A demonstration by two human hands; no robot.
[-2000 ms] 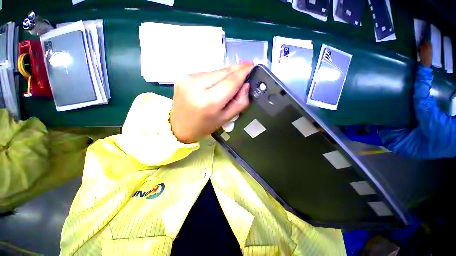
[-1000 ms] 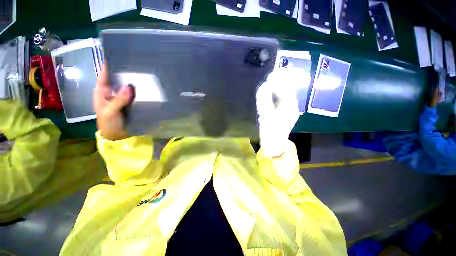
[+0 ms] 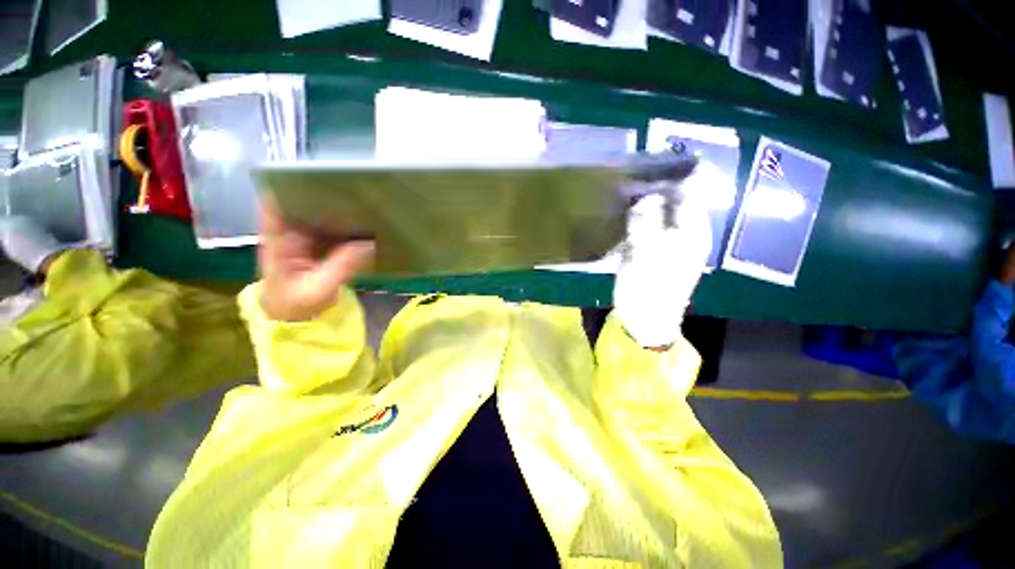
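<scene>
A tablet back cover [image 3: 479,217] is held in front of me above the bench edge, tilted steeply so it looks narrow, its face blurred with a yellow-green reflection. My bare left hand [image 3: 306,265] grips its left end, thumb on the near face. My right hand [image 3: 664,261], in a white glove, grips its right end; its fingers are blurred. Behind the cover are a stack of white separator sheets [image 3: 456,125] and a partly hidden grey cover [image 3: 590,141]. Two more grey covers on white sheets lie to the right, the outer one [image 3: 782,211] fully visible.
On the green bench [image 3: 890,222], stacked covers [image 3: 228,156] stand left, beside a red tape dispenser [image 3: 167,156] and a shiny small item [image 3: 159,69]. Dark inner-face covers [image 3: 771,50] lie along the back. A yellow-sleeved person [image 3: 95,345] is left, a blue sleeve [image 3: 963,372] right.
Two seconds ago the cover hung diagonally with its black inner face showing. A second ago its grey logo face showed broadly; now it is tipped nearly edge-on. Both hands still grip it.
</scene>
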